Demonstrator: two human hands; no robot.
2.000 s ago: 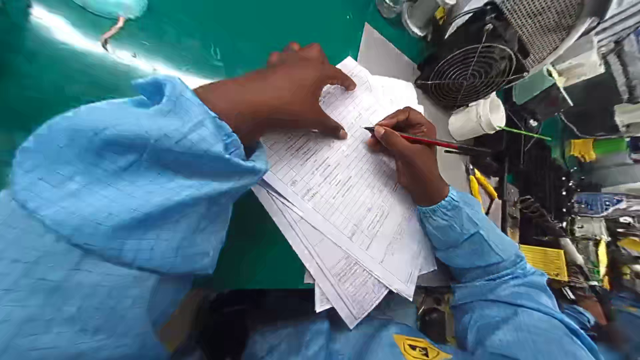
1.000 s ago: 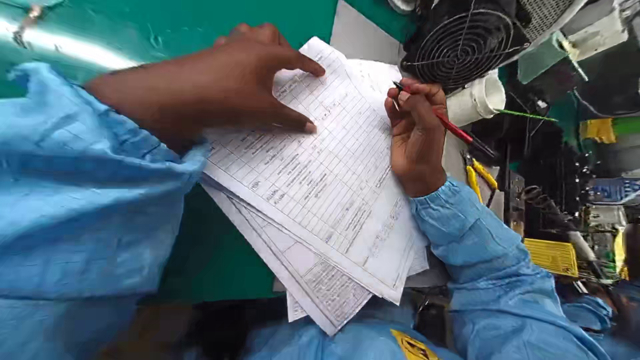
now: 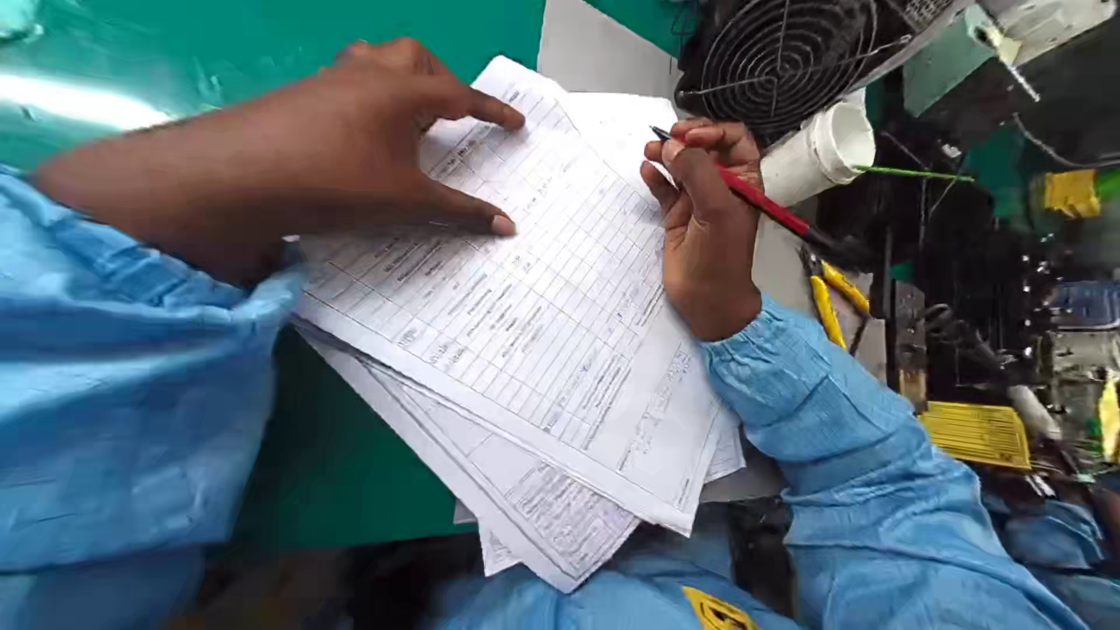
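Several overlapping paper sheets lie on a green mat, the top one a printed form [image 3: 542,306] with a table and handwriting. My left hand [image 3: 394,140] rests on the form's upper left with thumb and forefinger spread, holding nothing. In my right hand [image 3: 709,219] is a red and black pen [image 3: 770,208], its dark tip pointing up and left, raised off the writing. That hand is at the right edge of the papers. Both wrists come out of blue sleeves.
A black fan with a round wire guard [image 3: 779,70] stands at the top right, beside a white plastic cup [image 3: 818,153]. Yellow-handled pliers [image 3: 831,302] lie right of my right wrist. A yellow slotted piece [image 3: 978,433] is at lower right. The green mat [image 3: 350,464] extends under the papers.
My right hand has moved right from the middle of the form to its edge, and the pen tip has lifted off the sheet. My left hand still rests on the papers.
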